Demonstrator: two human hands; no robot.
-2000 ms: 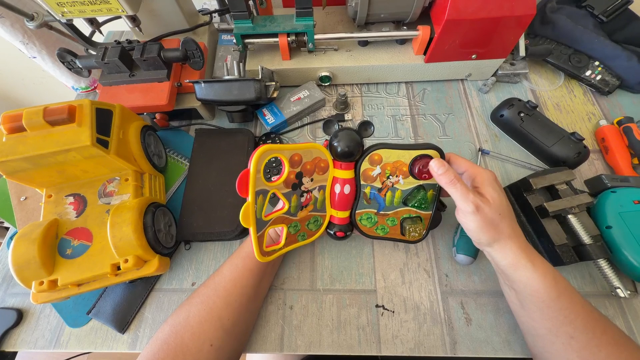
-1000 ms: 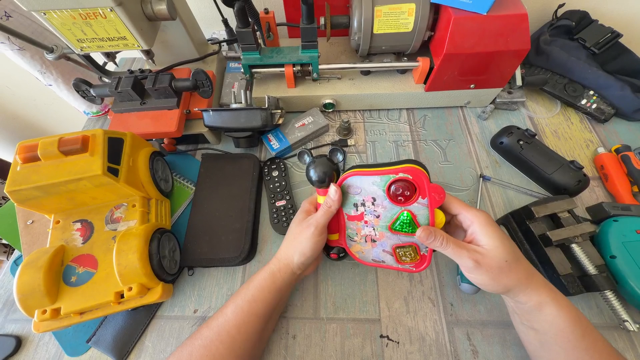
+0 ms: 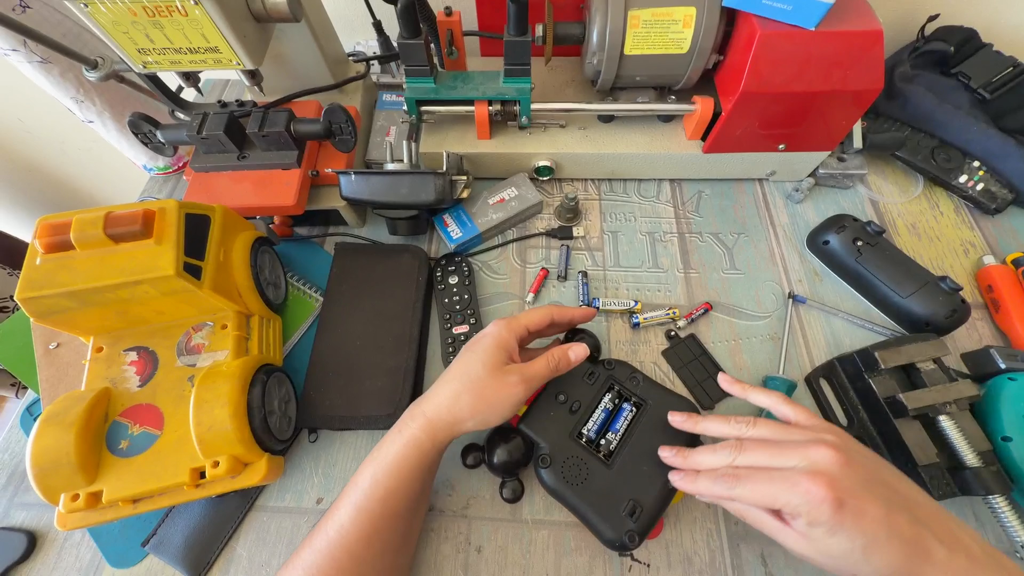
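Observation:
The electronic toy book (image 3: pixel 608 472) lies face down on the table, black back up, its battery compartment uncovered with Panasonic batteries (image 3: pixel 610 426) inside. My left hand (image 3: pixel 512 364) is at its upper left edge, thumb and fingers apart; whether it grips the edge I cannot tell. My right hand (image 3: pixel 792 464) has its fingers spread, their tips on or just over the toy's right edge. Beside my right index finger lies the black battery cover (image 3: pixel 694 370). Several loose batteries (image 3: pixel 616 305) are scattered above the toy. A screwdriver (image 3: pixel 780 376) stands out past the cover.
A yellow toy truck (image 3: pixel 152 360), a black zip case (image 3: pixel 366 336) and a remote control (image 3: pixel 456 304) are on the left. Key cutting machines (image 3: pixel 592 152) stand along the back. At right are a black device (image 3: pixel 888 272) and a metal vise (image 3: pixel 912 400).
The toy, shown open and then closed in my hands, now lies face down with its battery compartment uncovered. Loose batteries and the cover now show on the table.

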